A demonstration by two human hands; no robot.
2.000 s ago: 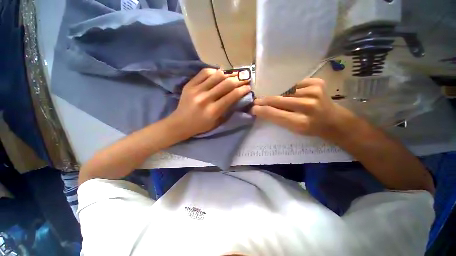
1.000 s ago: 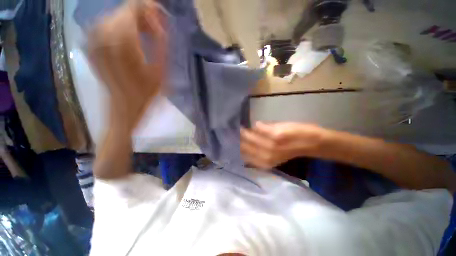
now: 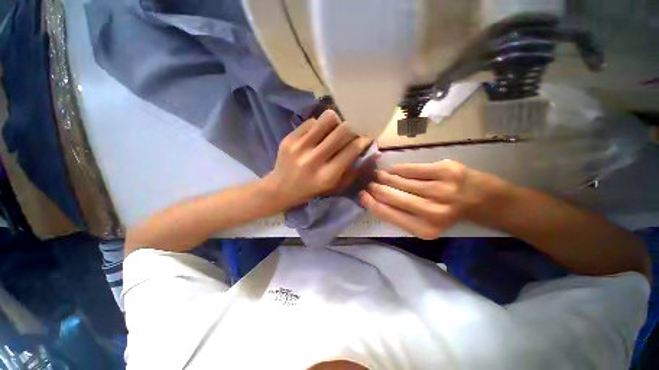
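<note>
The blue-grey garment piece (image 3: 184, 69) spreads over the table left of the machine head, and one end hangs at the table's front edge. My left hand (image 3: 318, 155) pinches its folded edge (image 3: 367, 160) just in front of the needle area. My right hand (image 3: 426, 195) holds the same fold from the right with its fingertips. The cream lockstitch machine head (image 3: 368, 58) is above my hands. The needle and presser foot are hidden behind the head and my left fingers.
White pieces (image 3: 451, 100) lie behind the needle area. The thread tension assembly (image 3: 517, 65) is at the upper right. A crinkled clear plastic bag (image 3: 600, 134) lies at right. Dark cloth (image 3: 36, 94) is piled at the far left. The white table (image 3: 137, 159) ends near my shirt.
A second ago my left hand was raised at left, blurred, and my right hand was low at the cloth. Now both hands are together at the fold, and the cloth is bunched between them.
</note>
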